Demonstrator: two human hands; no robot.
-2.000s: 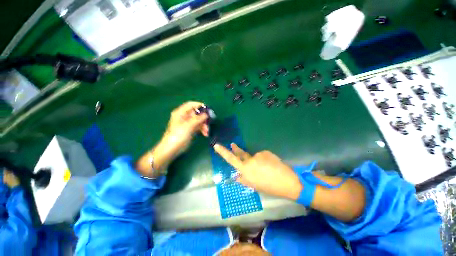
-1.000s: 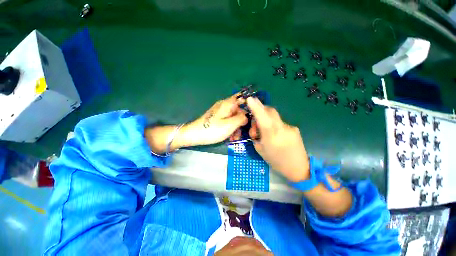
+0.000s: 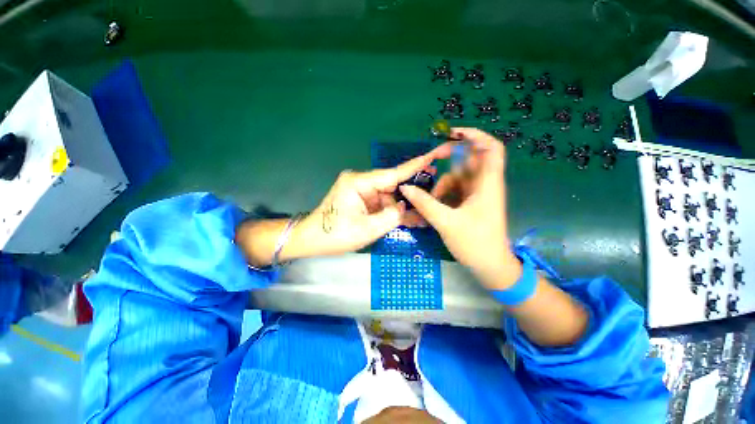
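My left hand (image 3: 356,209) holds a small black assembly (image 3: 420,180) between its fingertips above the blue perforated strip (image 3: 406,281). My right hand (image 3: 476,207) meets it from the right, with its thumb at the black assembly. Its raised index finger is beside a small yellowish thing (image 3: 440,128), which I cannot make out; a blurred blue patch shows between the fingers. More black assemblies (image 3: 521,105) lie in loose rows on the green mat behind my right hand.
A white sheet (image 3: 680,310) with rows of assemblies lies at right, a white crumpled holder (image 3: 666,65) behind it. Clear plastic trays (image 3: 712,364) are lower right. A white box (image 3: 70,166) and dark blue pad (image 3: 131,124) are at left. A pale padded bar (image 3: 323,286) edges the bench.
My right hand has opened up and its fingers have lifted and spread from the left hand. The black assembly is now lower between the fingertips. Earlier, the hands were apart and the view was tilted.
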